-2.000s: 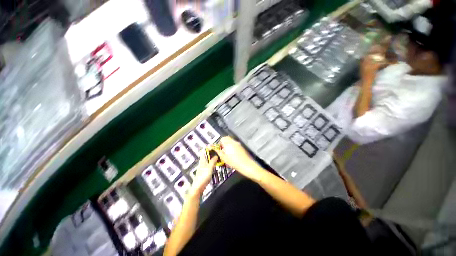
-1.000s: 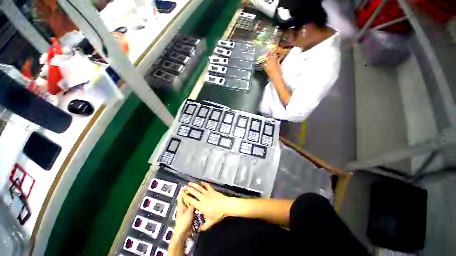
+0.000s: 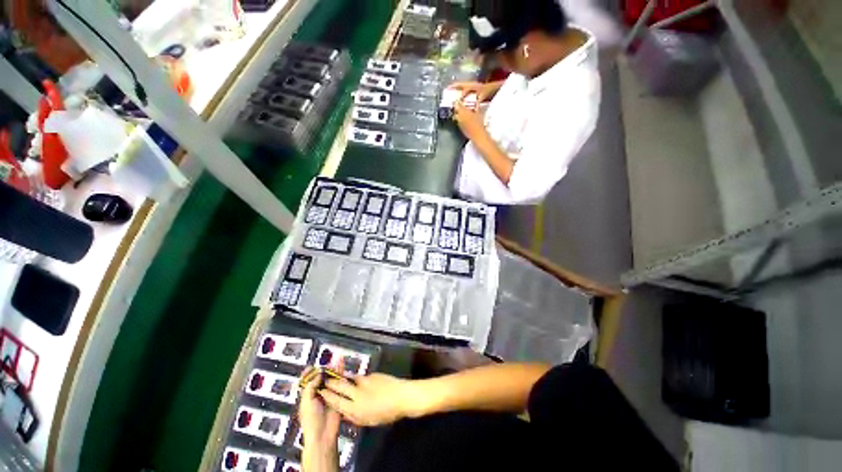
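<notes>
My left hand point(image 3: 319, 426) and my right hand point(image 3: 367, 398) meet over the clear tray point(image 3: 367, 356) of phone bodies. Their fingers are closed on a small dark part with yellow edges point(image 3: 323, 376), mostly hidden by the fingers. White phone bodies point(image 3: 261, 423) with a dark red spot near one end lie in two rows in the tray; my hands and forearm cover part of the nearer row. Beyond it, a grey-white tray point(image 3: 355, 293) holds black-framed front housings with key grids point(image 3: 398, 217); several of its nearer pockets are empty.
A green belt point(image 3: 175, 304) runs along the left, with stacked trays of phones point(image 3: 294, 92) on it. A slanting pale post point(image 3: 198, 138) crosses it. A white shelf holds a mouse point(image 3: 107, 208) and black smartphone point(image 3: 44, 299). A seated co-worker point(image 3: 545, 111) works beyond the trays.
The view has swung towards the co-worker's side and the scene has shifted left. My hands have drawn back from the tray's far end, uncovering a phone body there. The yellow edges show more than one second ago.
</notes>
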